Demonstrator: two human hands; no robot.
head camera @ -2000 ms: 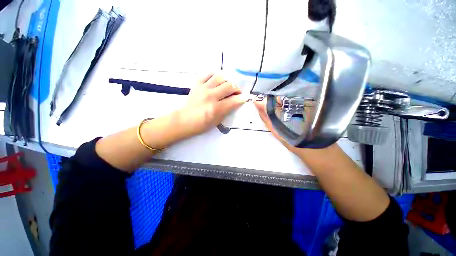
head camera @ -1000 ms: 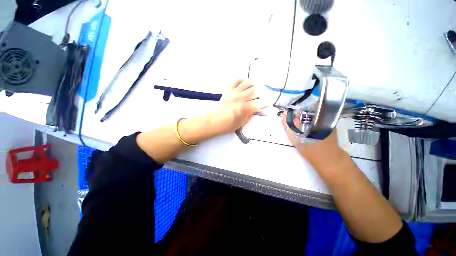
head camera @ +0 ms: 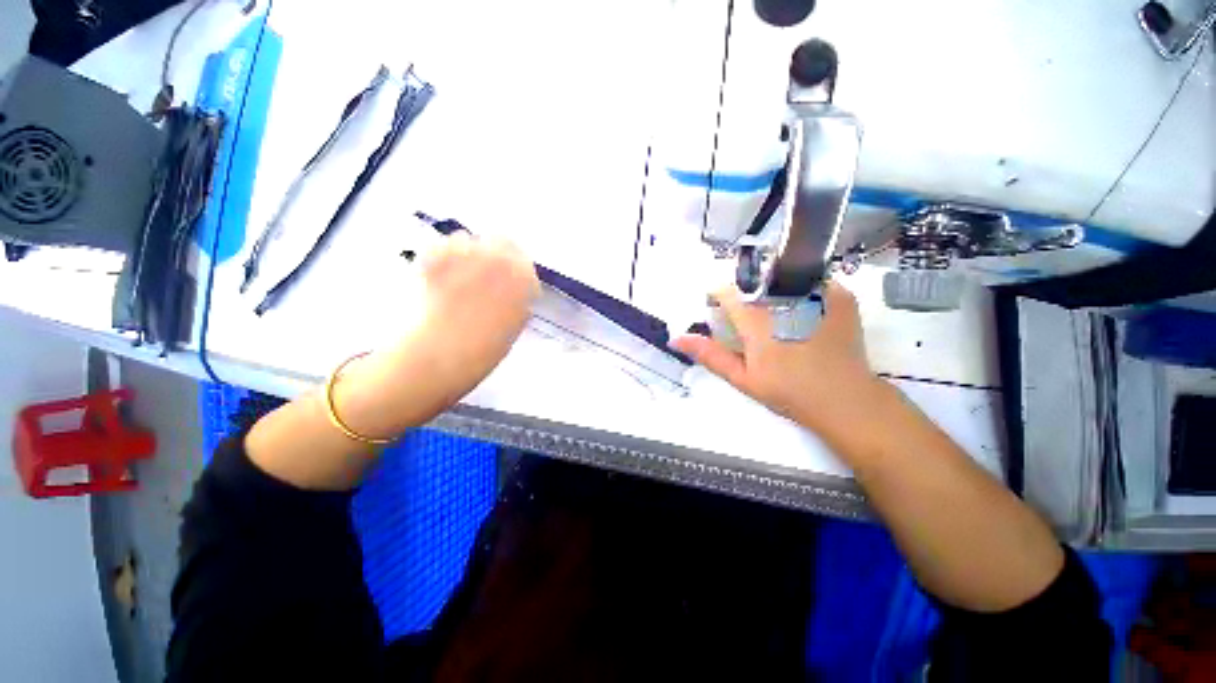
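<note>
My left hand [head camera: 478,310] is closed over a black strip [head camera: 600,304] with a pale strip [head camera: 620,340] along it, left of the sewing machine. The strips slant down to the right, and their far end lies just left of my right thumb. My right hand [head camera: 787,350] is under the shiny metal guard [head camera: 816,200], thumb and fingers apart, with nothing visible held. The guard hides part of the needle area. Whether my right thumb touches the strip end is unclear.
Sewn pieces [head camera: 334,187] lie at the table left, beyond them a bundle of black strips [head camera: 174,227] and a grey box with a fan grille [head camera: 54,174]. The machine head [head camera: 987,107] and stacked cut pieces [head camera: 1060,414] are right. A red stool [head camera: 80,440] stands lower left.
My left hand has moved left and toward me, away from the needle area, with the strips now slanting. My right hand's fingers have spread, and more of the hand shows.
</note>
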